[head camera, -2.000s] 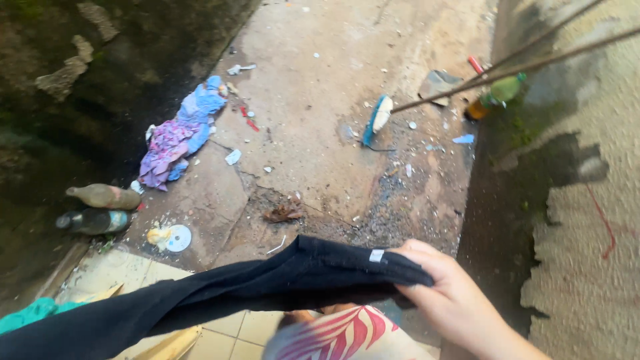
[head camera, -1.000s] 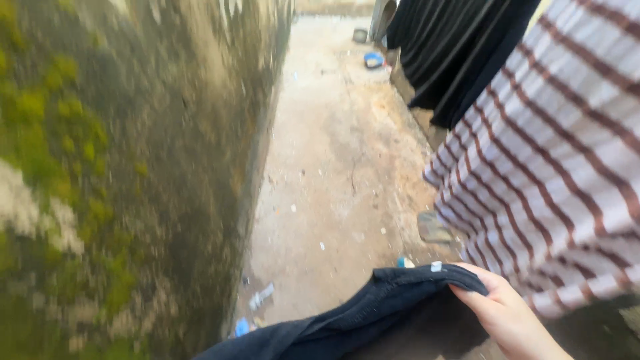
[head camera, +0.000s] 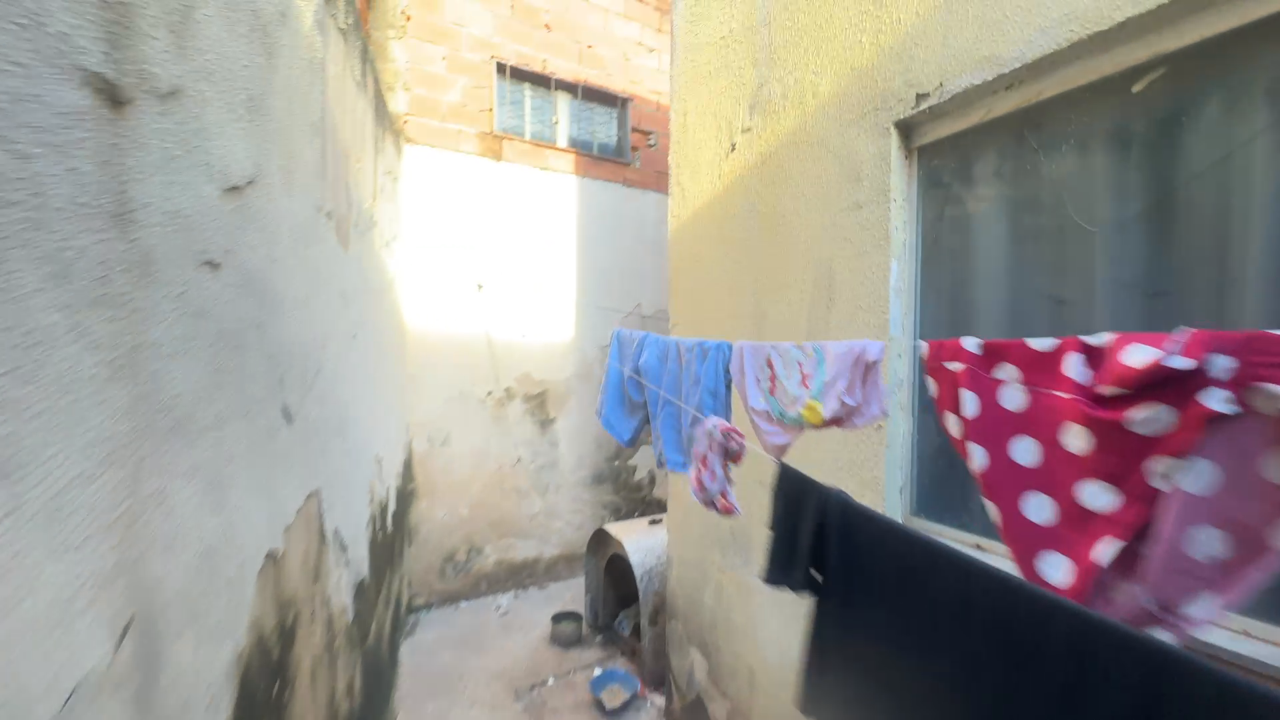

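Note:
Neither my left hand nor my right hand shows in the head view now, and the black garment seen in my hand earlier cannot be made out. Several pieces of laundry hang on lines at the right. A black cloth (head camera: 960,600) drapes over the nearer line, low at the right. Behind it hang a blue cloth (head camera: 670,390), a pale pink printed garment (head camera: 815,390) and a red cloth with white dots (head camera: 1060,450). A small red and white patterned cloth (head camera: 716,465) dangles just below the blue one.
A grey stained wall (head camera: 200,300) runs along the left, and a yellow wall (head camera: 780,230) with a framed window (head camera: 1090,220) stands at the right. On the concrete floor (head camera: 480,650) are a blue bowl (head camera: 614,690), a dark pot (head camera: 566,628) and an arched shelter (head camera: 640,560).
The view has swung up from the floor to the walls and clotheslines. My right hand and the black garment it held a second ago have left the view.

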